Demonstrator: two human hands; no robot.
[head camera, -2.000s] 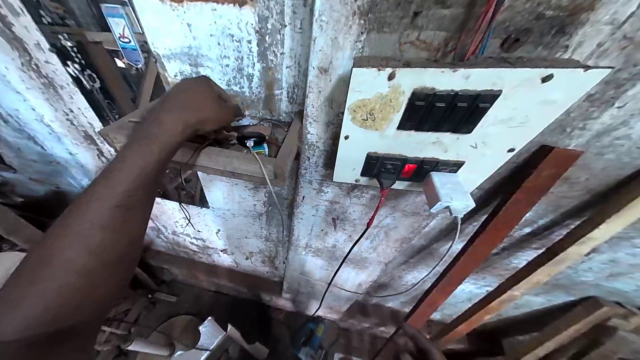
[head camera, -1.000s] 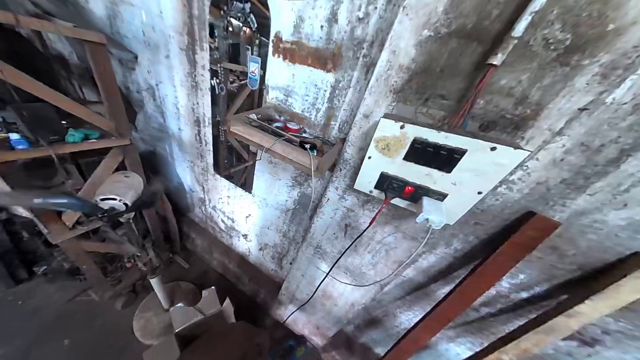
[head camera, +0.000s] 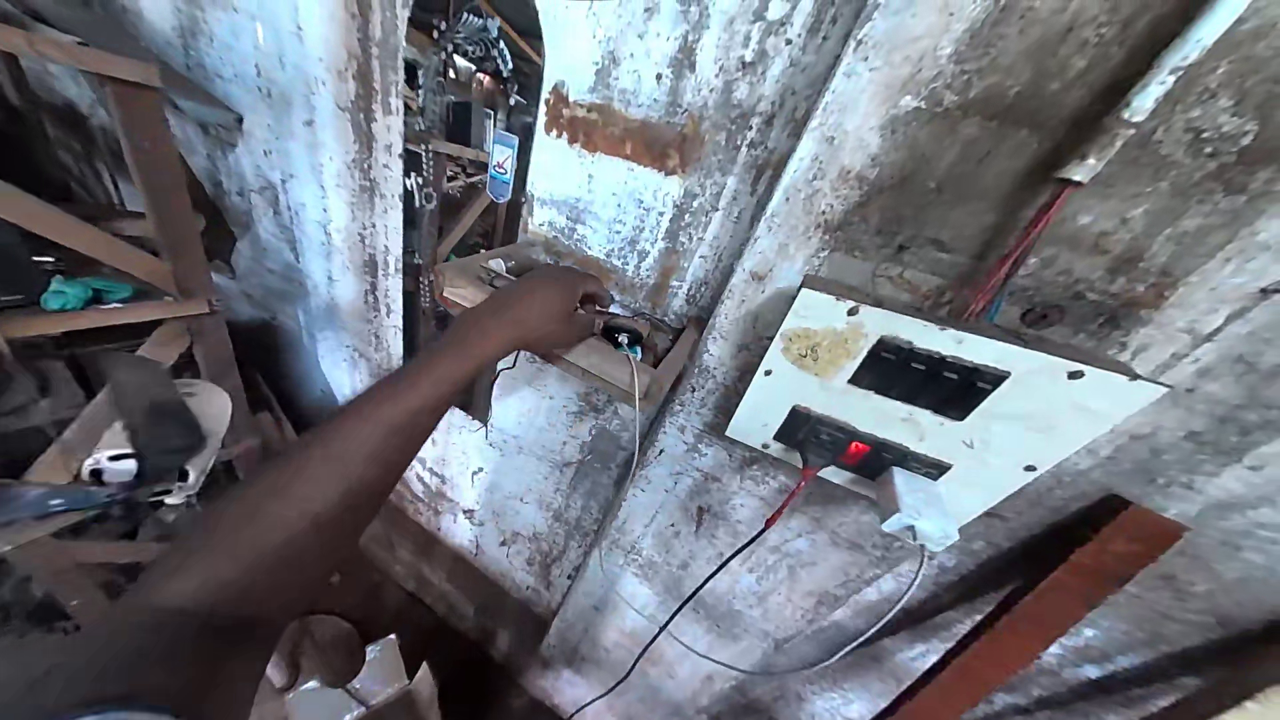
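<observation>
My left hand (head camera: 555, 310) reaches over a small wooden wall shelf (head camera: 600, 362), its fingers bent down at the shelf's clutter; whether they grip anything is hidden. Just right of the fingertips lies a small black device (head camera: 622, 334) with a white cable (head camera: 637, 400) hanging from it. That cable seems to run down the wall toward a white charger (head camera: 915, 508), plugged into a white switchboard (head camera: 1040, 425). Beside the charger are a black plug and a lit red switch (head camera: 855, 453). My right hand is out of view.
A wooden rack (head camera: 190, 250) holding a green cloth (head camera: 85, 292) stands at the left. Below my arm is an open cardboard box (head camera: 380, 680). A black cord (head camera: 690, 600) hangs from the switchboard, and a reddish-brown wooden beam (head camera: 1060, 610) leans at the lower right.
My left hand, over the shelf two seconds ago and out of view one second ago, is back at the shelf. The right hand, blurred at the bottom two seconds ago, is gone from view.
</observation>
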